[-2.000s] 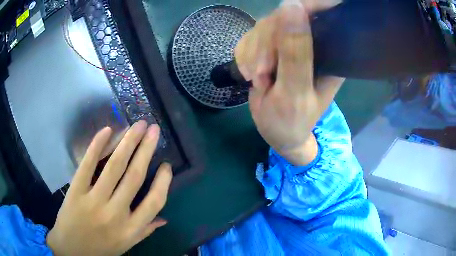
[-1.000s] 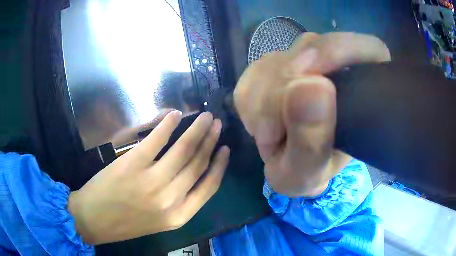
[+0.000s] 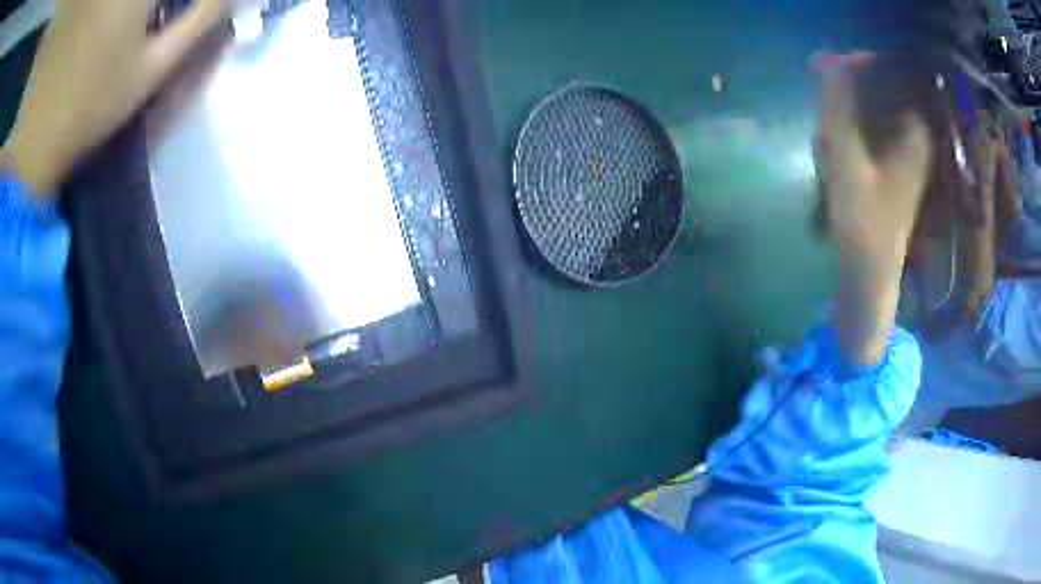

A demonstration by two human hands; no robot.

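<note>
The device housing (image 3: 422, 217) with its large silver plate (image 3: 263, 217) under strong glare lies in the black fixture tray (image 3: 343, 428). A gold-orange strip (image 3: 287, 373) shows at the plate's lower edge. My left hand (image 3: 97, 80) is blurred at the tray's upper left; its fingertips are at the plate's upper end, and I cannot tell if it holds anything. My right hand (image 3: 873, 183) is blurred at the far right, over a dark shape; its hold cannot be made out. The round screw dish (image 3: 594, 183) lies right of the tray, with dark grains at its lower right.
The dark green bench (image 3: 616, 388) lies under tray and dish. A small pale speck (image 3: 717, 83) lies on it. Another person's blue sleeve (image 3: 1014, 325) is at the right edge. A white box (image 3: 970, 496) stands at lower right. Dark cluttered parts are at upper right.
My left hand has left the housing's lower end and moved to its upper left. My right hand, earlier around the black screwdriver near the housing, has moved far right. The dish is uncovered.
</note>
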